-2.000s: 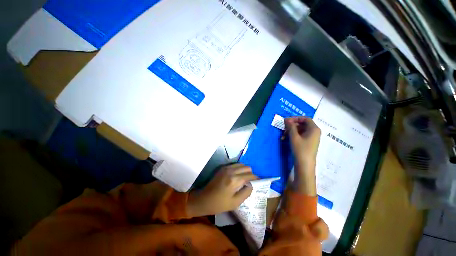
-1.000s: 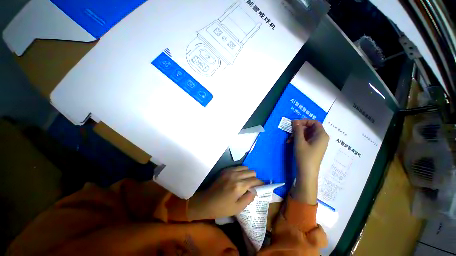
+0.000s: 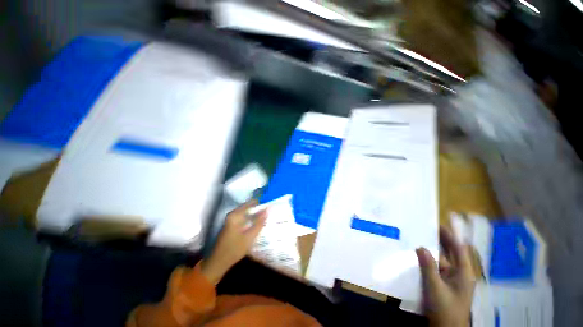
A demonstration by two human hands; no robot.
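A flat carton lies before me, with a blue panel (image 3: 305,175) and a white panel (image 3: 377,185) side by side. A small white label (image 3: 300,158) is on the upper blue panel, with no finger on it. My left hand (image 3: 235,235) holds a limp printed label sheet (image 3: 276,236) over the blue panel's lower left corner. My right hand (image 3: 447,274) is at the white panel's lower right edge, thumb over the panel and fingers beyond the edge. It is blurred, and its grip on the carton cannot be told.
A large carton with blue and white panels (image 3: 166,108) lies at the left. A pale scrap (image 3: 246,183) lies beside the blue panel on the dark green tabletop (image 3: 265,115). More blue and white cartons (image 3: 511,255) show at lower right, beside a tan surface (image 3: 463,185). Metal bars cross the far side.
The view has turned right and blurred. My right hand has left the label and moved to the carton's right edge. The label stays on the blue panel. My left hand still holds the sheet.
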